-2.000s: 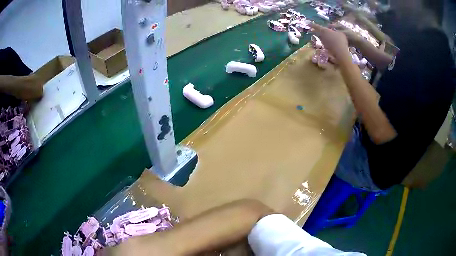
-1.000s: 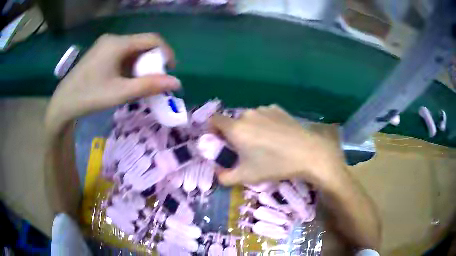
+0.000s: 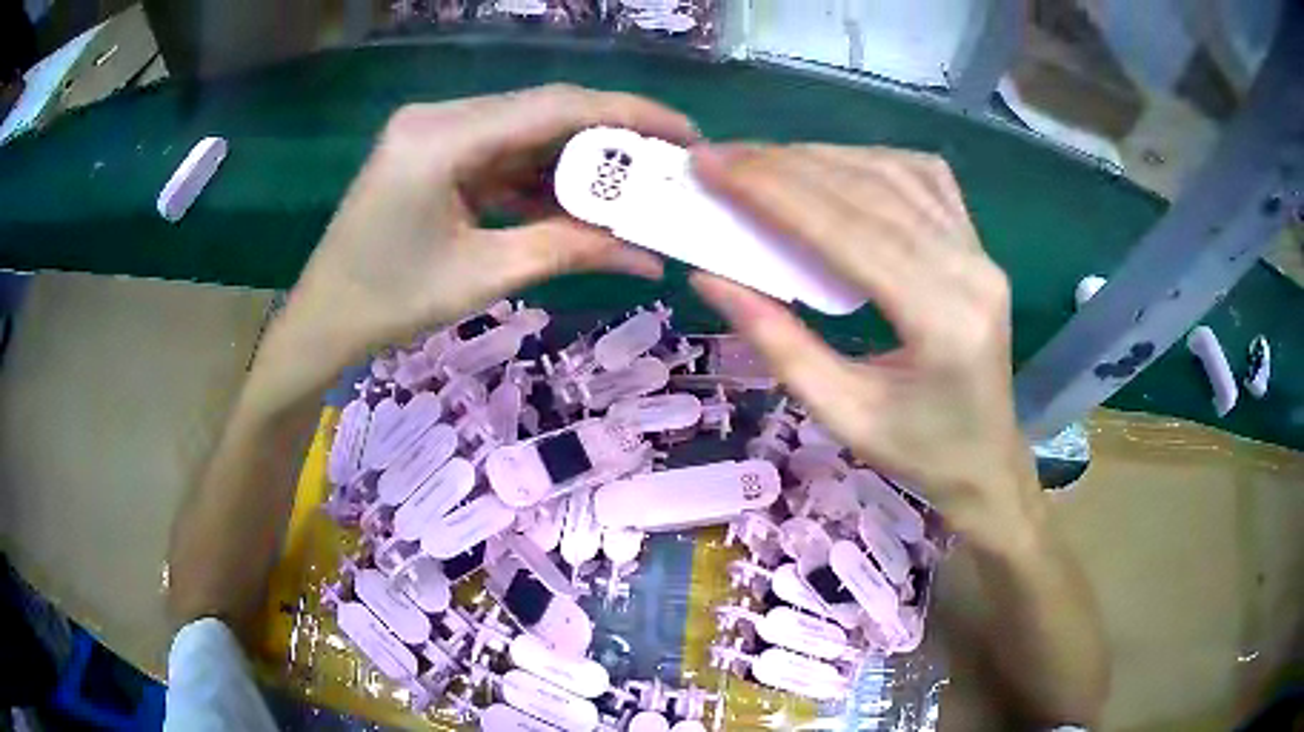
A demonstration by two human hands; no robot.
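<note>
A long rounded white-pink device housing (image 3: 701,222) is held above the pile, with small button marks at its left end. My left hand (image 3: 472,215) grips its left end between thumb and fingers. My right hand (image 3: 872,272) grips its right part, fingers over the top and thumb below. Under my hands lies a heap of pink front covers, one with a dark window (image 3: 565,458), and small oval covers (image 3: 801,672) with thin stubby tabs. The side of the housing facing away is hidden.
The green conveyor belt (image 3: 572,72) runs behind, with a white unit (image 3: 192,179) at left and others (image 3: 1213,369) at right. A grey metal post (image 3: 1144,315) stands at right. The brown-covered worktable (image 3: 129,429) and a yellow-grey printed sheet (image 3: 308,501) lie below.
Both hands have come together on one housing, now raised above the pile. The blue patch seen earlier is no longer visible. The right hand has moved up from the pile.
</note>
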